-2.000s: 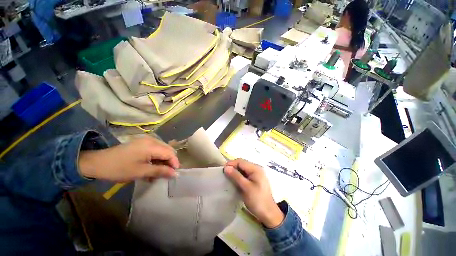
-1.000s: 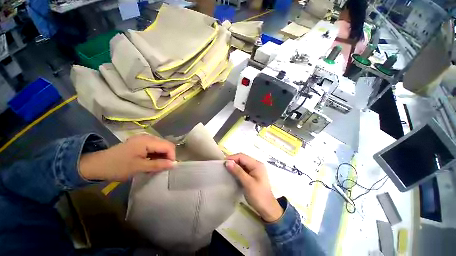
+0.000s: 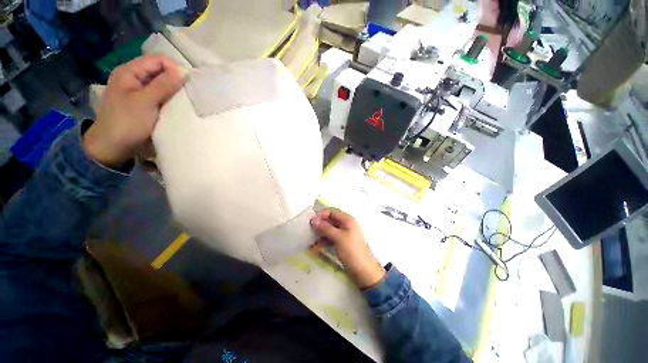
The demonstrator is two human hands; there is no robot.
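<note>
A beige garment piece [image 3: 227, 156] is held up and spread in front of me, with a stitched line down its middle. A slightly darker rectangular patch [image 3: 234, 86] shows at its top edge and a second darker patch [image 3: 285, 237] at its lower right. My left hand [image 3: 135, 106] pinches the top left edge beside the upper patch. My right hand [image 3: 342, 242] pinches the lower right edge at the second patch. The fingertips of my right hand partly overlap the cloth.
The white sewing machine head with a dark grey cover [image 3: 380, 119] stands beyond the cloth, with a yellow frame [image 3: 398, 179] on its bed. Behind the cloth lies a beige bundle [image 3: 241, 28]. A control screen [image 3: 593, 195], black cord [image 3: 495, 248] and grey strips [image 3: 556, 273] are at the right.
My left hand has moved up and raised the cloth's upper edge. My right hand has moved slightly, and the second patch now shows near it. The cloth now covers part of the bundle.
</note>
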